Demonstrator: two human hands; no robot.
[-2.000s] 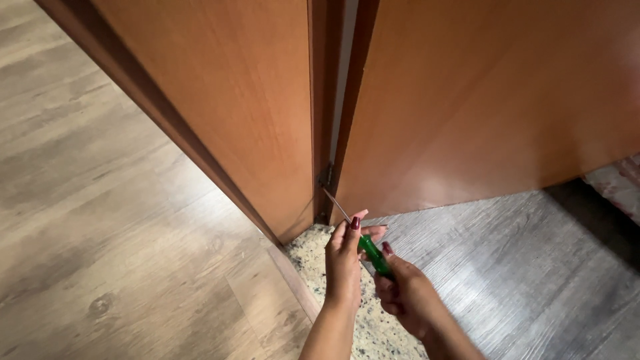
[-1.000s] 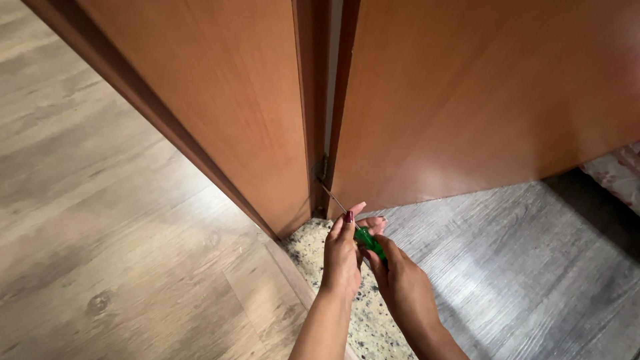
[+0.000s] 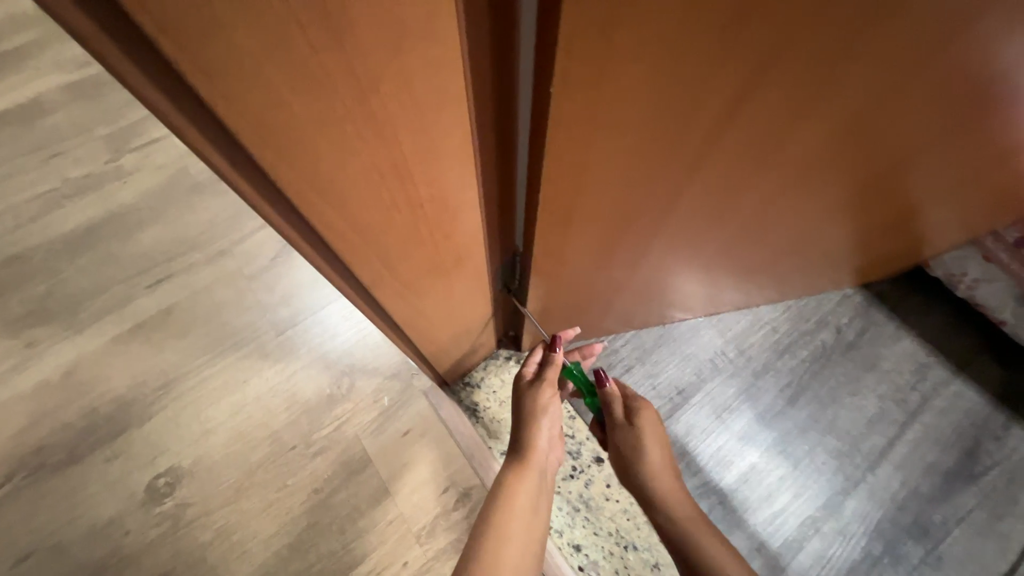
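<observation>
My right hand (image 3: pixel 636 432) is closed around the green handle of a screwdriver (image 3: pixel 582 386). Just ahead of it, my left hand (image 3: pixel 542 392) steadies the metal shaft between thumb and fingers, its other fingers partly spread. The shaft slants up and left, and its tip meets the lower part of a dark door hinge (image 3: pixel 514 272) in the gap between the wooden door frame (image 3: pixel 384 200) and the wooden door (image 3: pixel 704 176). Whether the tip sits in a screw is too small to tell.
A speckled stone threshold (image 3: pixel 604 508) lies under my hands. Light wood-look flooring (image 3: pixel 200 360) spreads to the left, grey wood-look flooring (image 3: pixel 800 400) to the right. Patterned fabric (image 3: pixel 988 272) shows beyond the door's lower edge at the far right.
My right hand has changed its grip on the handle, with its thumb now raised along the green plastic. The left hand stays at the shaft, and the tip remains at the hinge.
</observation>
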